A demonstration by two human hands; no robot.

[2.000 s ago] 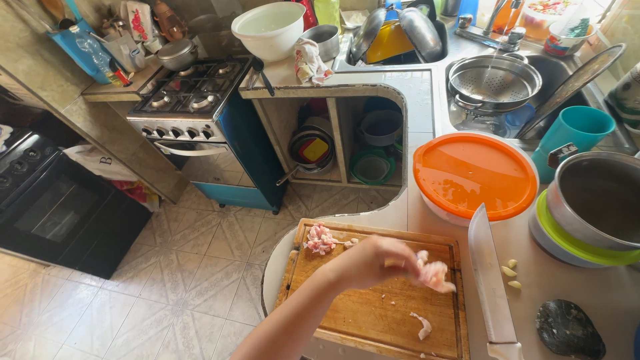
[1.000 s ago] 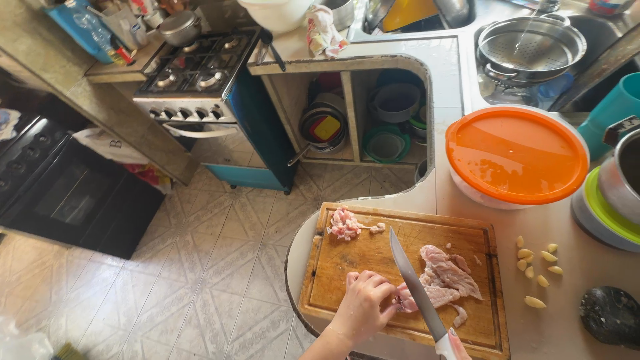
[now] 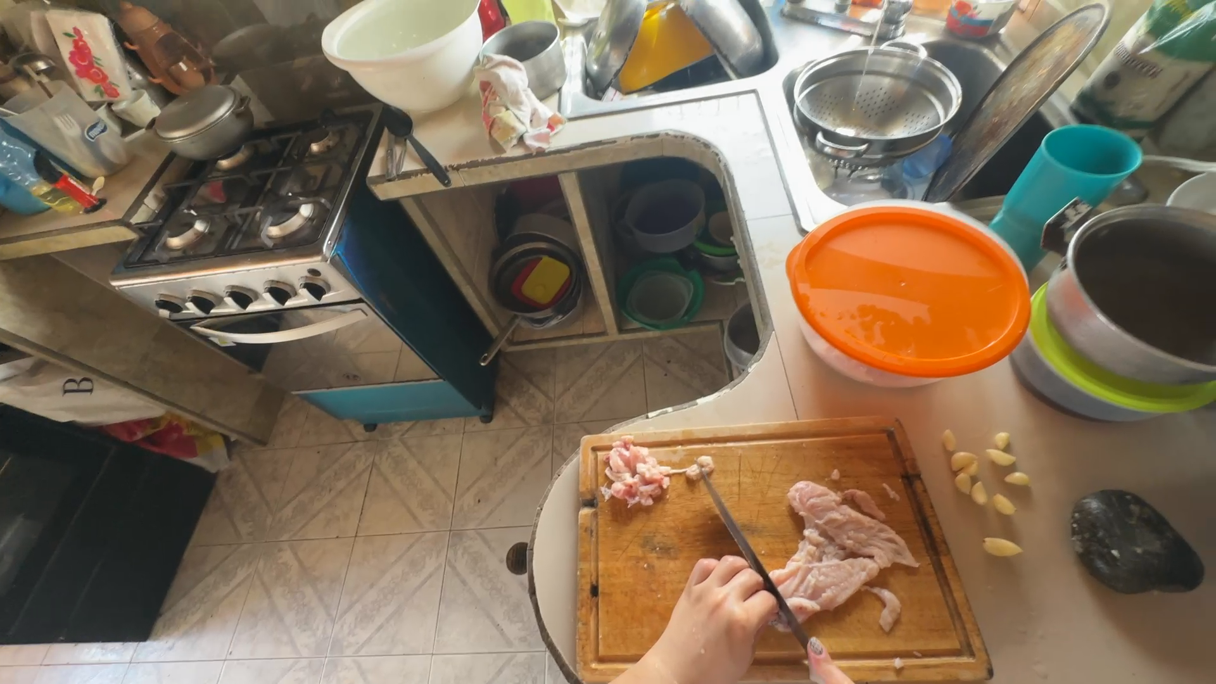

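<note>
On the wooden cutting board (image 3: 665, 570) lies a large piece of raw meat (image 3: 836, 546), with a small strip beside it. My left hand (image 3: 719, 608) presses at the meat's left edge, fingers bent, right against the knife blade. My right hand (image 3: 825, 665), mostly cut off by the bottom edge, is on the kitchen knife (image 3: 746, 546). The blade runs across the board, its tip by a small bit of meat (image 3: 700, 467) near a heap of small meat pieces (image 3: 636, 472) at the upper left.
Several garlic cloves (image 3: 999, 503) and a dark stone (image 3: 1135, 541) lie right of the board. Behind it stand an orange-lidded bowl (image 3: 907, 290) and a metal pot (image 3: 1145, 294) on a green-lidded container. A steel colander (image 3: 879, 100) sits at the sink; a gas stove (image 3: 256, 199) stands left.
Two seconds ago my left hand held meat above the board and the knife lay at the board's right. Now the meat lies on the board and the knife is in my right hand.
</note>
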